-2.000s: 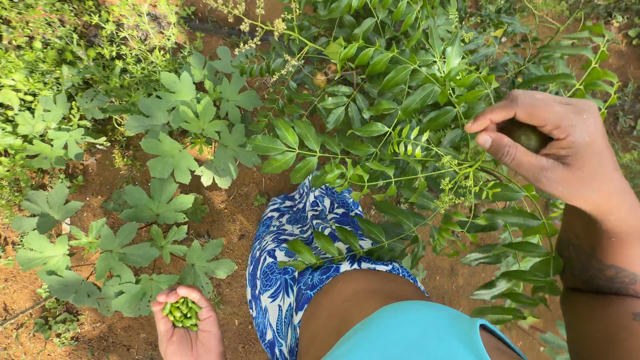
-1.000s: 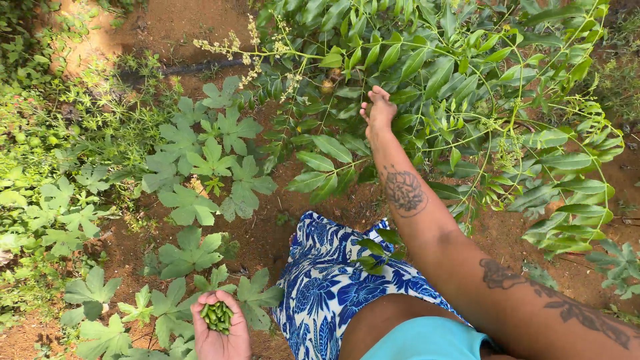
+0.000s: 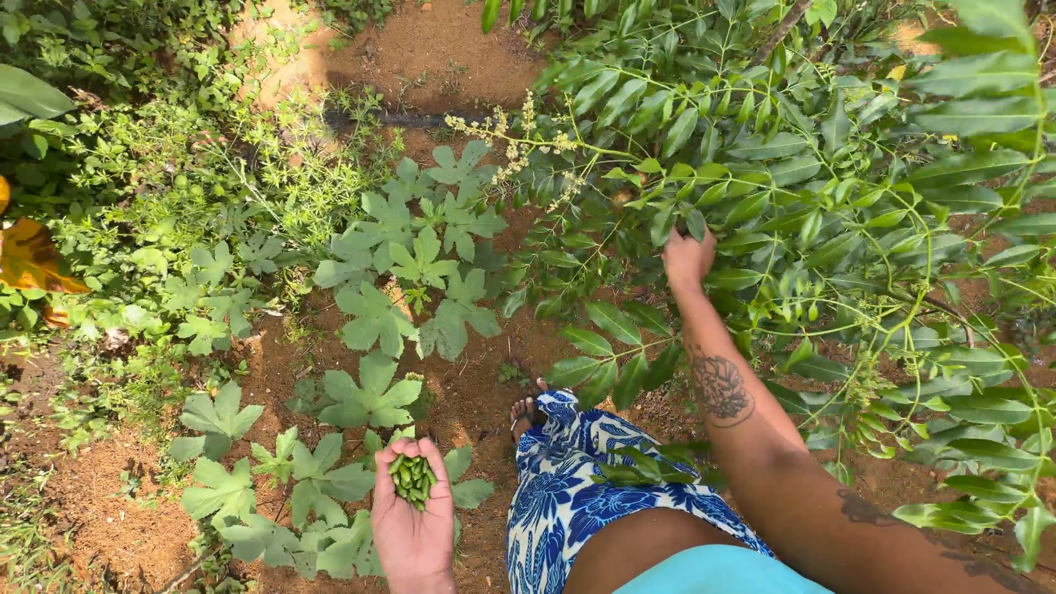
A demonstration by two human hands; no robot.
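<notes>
Cupped palm up at the lower middle, my left hand (image 3: 414,520) holds a small heap of green pods or fruits (image 3: 412,480). My right hand (image 3: 689,254) reaches into the leafy branches (image 3: 742,190) of a shrub with pinnate leaves. Leaves cover its fingertips, so what they touch is hidden. Just left of that hand, a small brownish round thing (image 3: 622,196) shows among the leaves. A spray of pale flower buds (image 3: 516,148) sticks out on the branch's left side.
Broad lobed-leaf plants (image 3: 375,318) grow beside my left hand. Low weeds (image 3: 157,214) cover the ground at left. A dark hose or pipe (image 3: 404,120) crosses the reddish soil (image 3: 107,520). My sandalled foot (image 3: 523,412) shows beyond the blue-and-white patterned cloth (image 3: 577,487). Leafy stems hang at right.
From the right side, where it held a dark greenish thing two seconds ago, my right hand has moved left and forward into the foliage. My left hand still holds the green heap. The view has shifted.
</notes>
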